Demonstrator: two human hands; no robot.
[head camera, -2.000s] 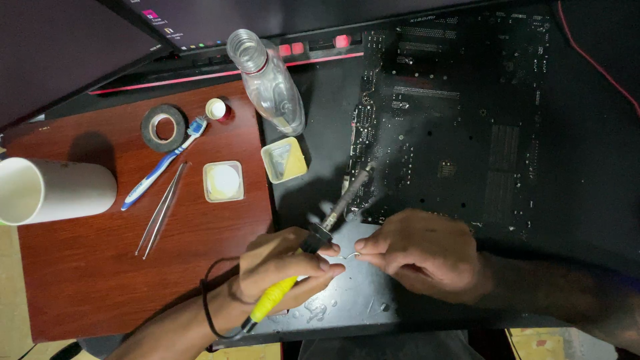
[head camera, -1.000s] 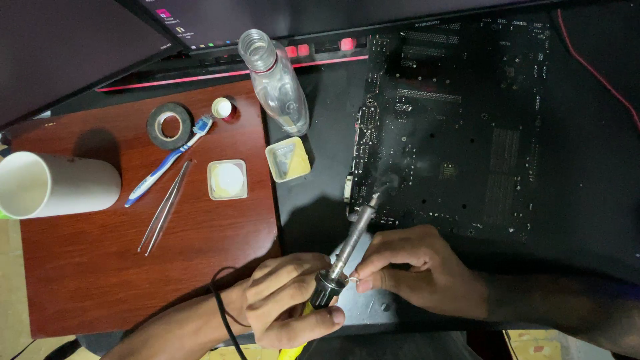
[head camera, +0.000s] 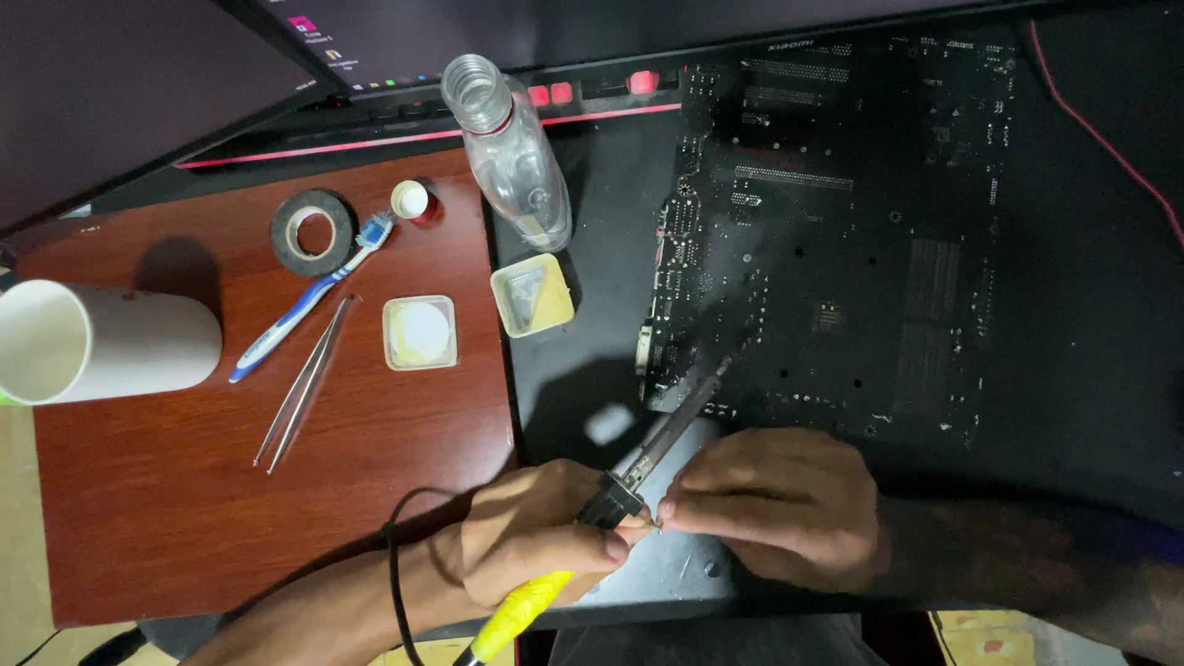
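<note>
My left hand is closed around the handle of a soldering iron, whose yellow grip shows below the hand. The iron's tip points up and right, over the lower left edge of a black motherboard; whether it touches cannot be told. Close beside it, my right hand pinches a thin, light wire with thumb and finger, and the fingertips of both hands nearly meet at it. A faint haze hangs above the board near the tip.
On the wooden board at left lie metal tweezers, a toothbrush, black tape, a bottle cap, a small tub and a white cup. A plastic bottle and yellowish tub stand between board and motherboard.
Two seconds ago the wire showed between both hands' fingertips, below the iron. My left hand has since turned the iron a little, and my right hand's fingers have shifted slightly.
</note>
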